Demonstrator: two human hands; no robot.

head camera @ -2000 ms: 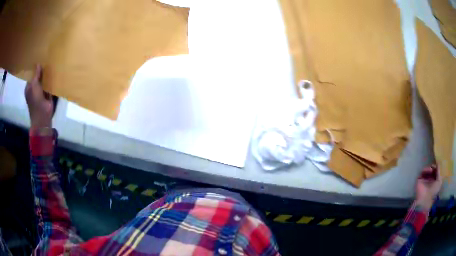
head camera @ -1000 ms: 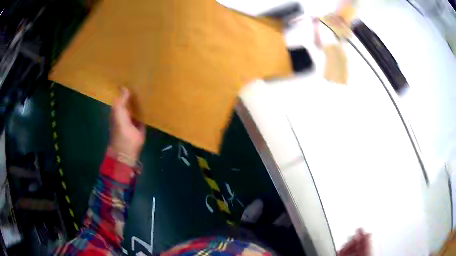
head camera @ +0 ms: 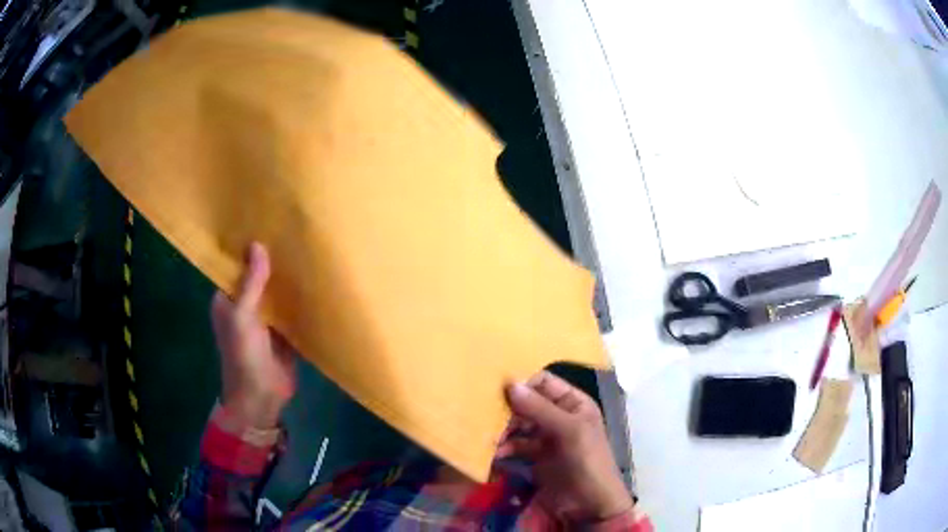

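Observation:
A large tan cut panel (head camera: 353, 208) with curved notches is held up off the table, over the green floor. My left hand (head camera: 249, 348) holds its lower left edge, thumb on top and fingers beneath. My right hand (head camera: 561, 436) pinches the panel's lower right corner near a notch, at the table's edge.
On the white table (head camera: 665, 364) to the right lie black-handled shears (head camera: 733, 314), a black bar weight (head camera: 782, 276), a smartphone (head camera: 744, 406), a red pen (head camera: 827, 348), small tan pieces (head camera: 824, 426), an orange-handled tool (head camera: 892, 307), a pinkish ruler (head camera: 910, 244) and a handled black block (head camera: 894, 416).
The view has swung around to the tools' end of the table. My left hand still holds the panel, now turned and away from the table. My right hand has come in and taken its corner.

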